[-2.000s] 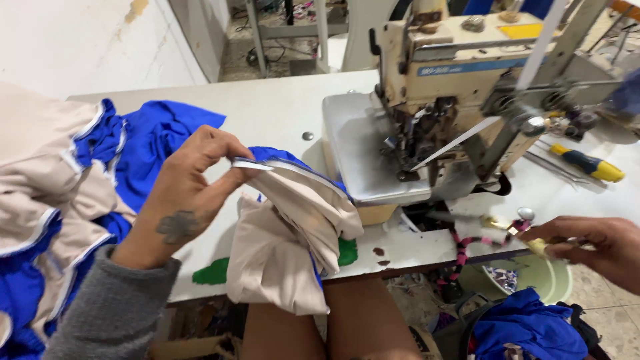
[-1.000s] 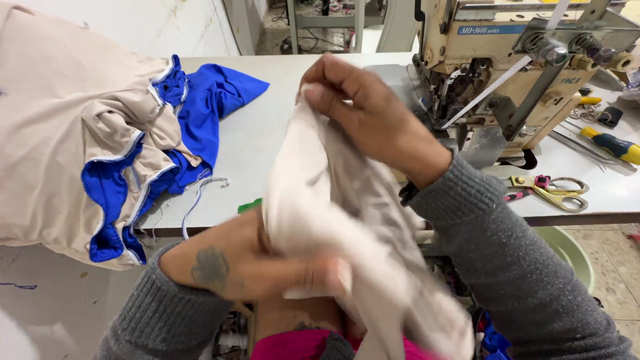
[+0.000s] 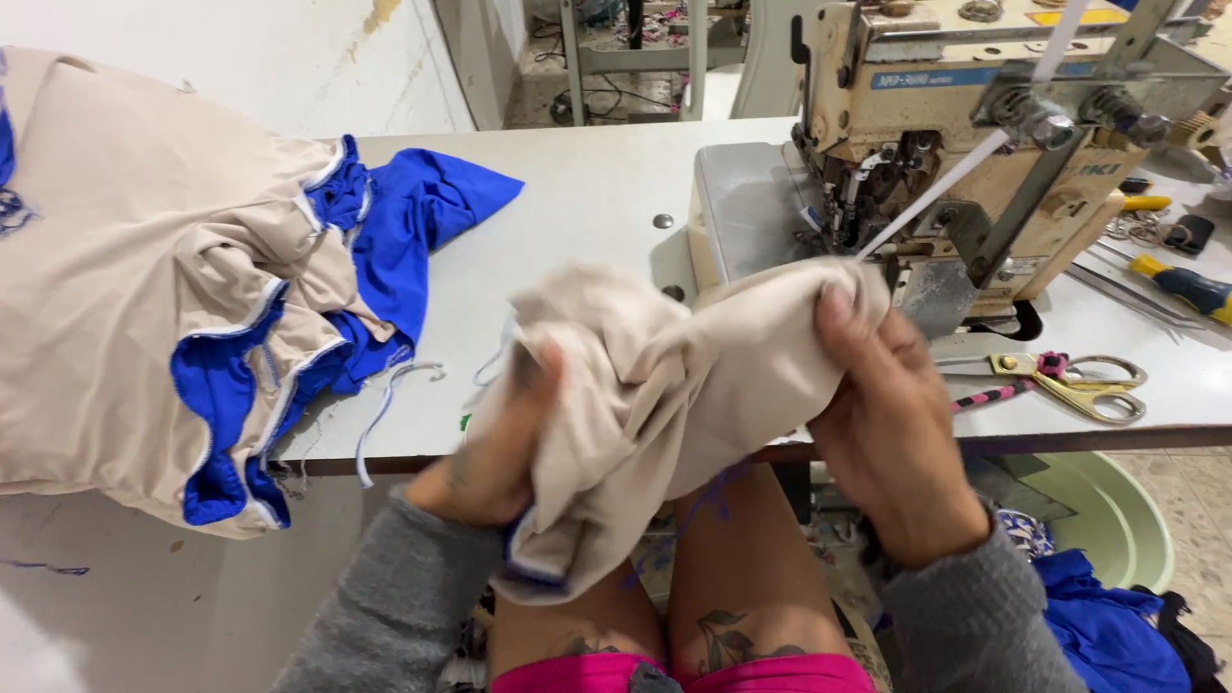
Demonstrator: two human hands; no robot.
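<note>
A beige fabric garment piece [image 3: 674, 385] with a blue edge at its lower left is stretched between my two hands over the table's front edge. My left hand [image 3: 510, 443] grips its left side and is partly blurred. At its upper right corner, my right hand [image 3: 885, 414] pinches the cloth between thumb and fingers. Just beyond the cloth stands a Juki overlock sewing machine [image 3: 962, 144], with a white tape [image 3: 938, 188] running down to its needle area. Gold-handled scissors [image 3: 1068, 380] lie right of my right hand.
Beige and blue garments [image 3: 125, 289] are heaped at the left on the white table [image 3: 577, 183]. A loose thread strip [image 3: 385, 414] lies beside them. Tweezers [image 3: 1136, 294] and a yellow-handled screwdriver [image 3: 1179, 284] are at the right. A pale green tub [image 3: 1121, 520] and blue cloth [image 3: 1107, 616] are below.
Two seconds ago my right hand held the scissors; they now lie on the table. Both hands hold the beige piece, and my right hand has moved right since one second ago.
</note>
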